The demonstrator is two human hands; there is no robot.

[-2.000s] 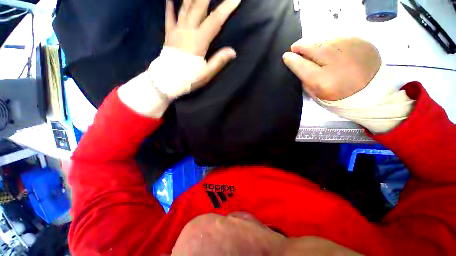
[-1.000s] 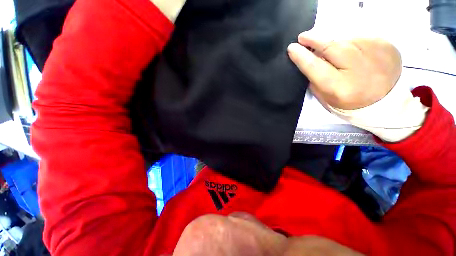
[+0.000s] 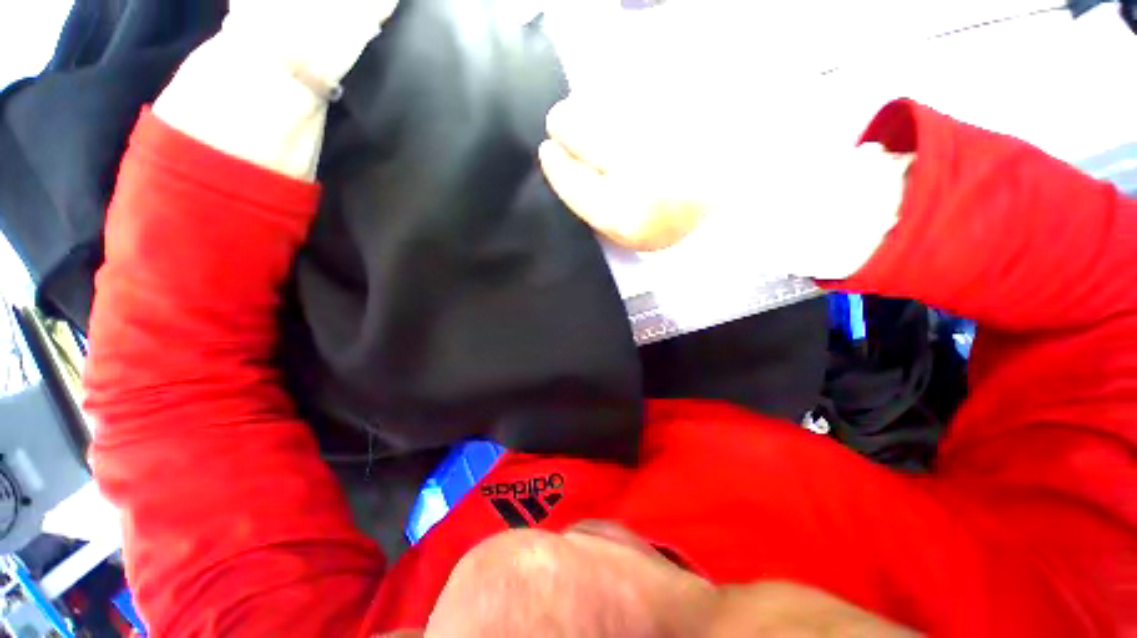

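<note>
The black garment piece point(image 3: 461, 274) lies over the table edge and hangs down to my lap. My right hand point(image 3: 636, 175) is at its right edge, overexposed, with thumb and fingertip closed together on the cloth edge. My left hand point(image 3: 337, 28) is at the top edge of the picture, on the far left part of the cloth. Its fingers are cut off or washed out, so its grip cannot be told. No needle or label shows.
The white table point(image 3: 748, 75) is strongly overexposed. A ruler strip point(image 3: 723, 309) runs along its near edge. More black cloth point(image 3: 62, 162) is at the upper left. A grey box with a fan grille point(image 3: 38, 467) stands at the left. Blue plastic point(image 3: 455, 486) shows below the garment.
The view has shifted. My left hand, out of the picture a second ago, is partly back at the top. My right hand stays at the garment's right edge, which now lies further left in view.
</note>
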